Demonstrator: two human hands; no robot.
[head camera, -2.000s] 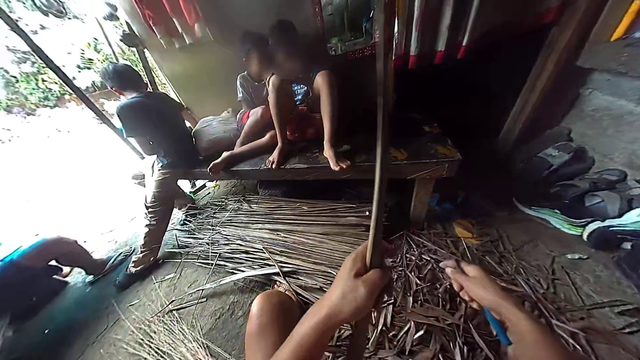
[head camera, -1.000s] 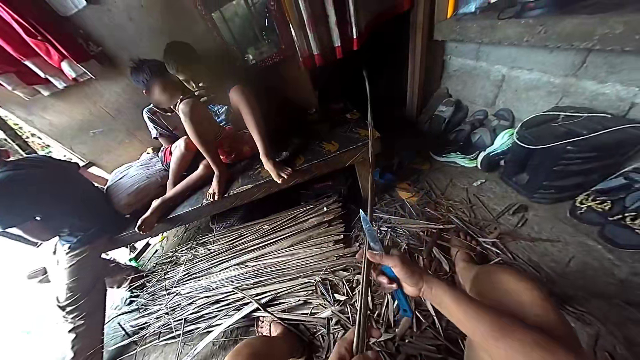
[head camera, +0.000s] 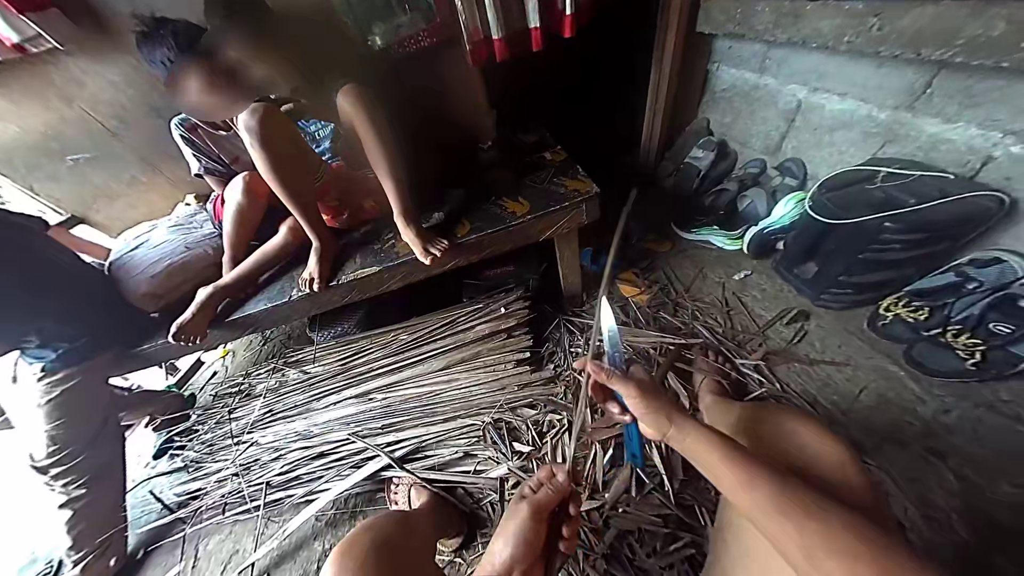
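My left hand (head camera: 538, 516) is closed around the lower end of a long, thin dried palm frond strip (head camera: 612, 248), which rises away from me. Farther up that strip is my right hand (head camera: 636, 400), holding a knife with a blue handle (head camera: 633, 442); its pointed blade (head camera: 611, 332) lies close along the strip. Whether the blade touches the strip, I cannot tell. Beneath both hands spreads a heap of dry brown shavings and leaf scraps (head camera: 624, 520). Left of it, many long pale strips (head camera: 384, 384) lie in a wide pile on the ground.
Two people sit on a low wooden bench (head camera: 571, 268) beyond the pile, bare feet over its edge. Another person in a dark top is at the far left. Shoes (head camera: 964, 344) and a black bag (head camera: 880, 232) stand on the right by a concrete block wall (head camera: 840, 104).
Two seconds ago my left hand held the strip upright, with my right hand apart from it. My right hand is now at the strip with the knife, and my left hand grips lower. The view has swung right.
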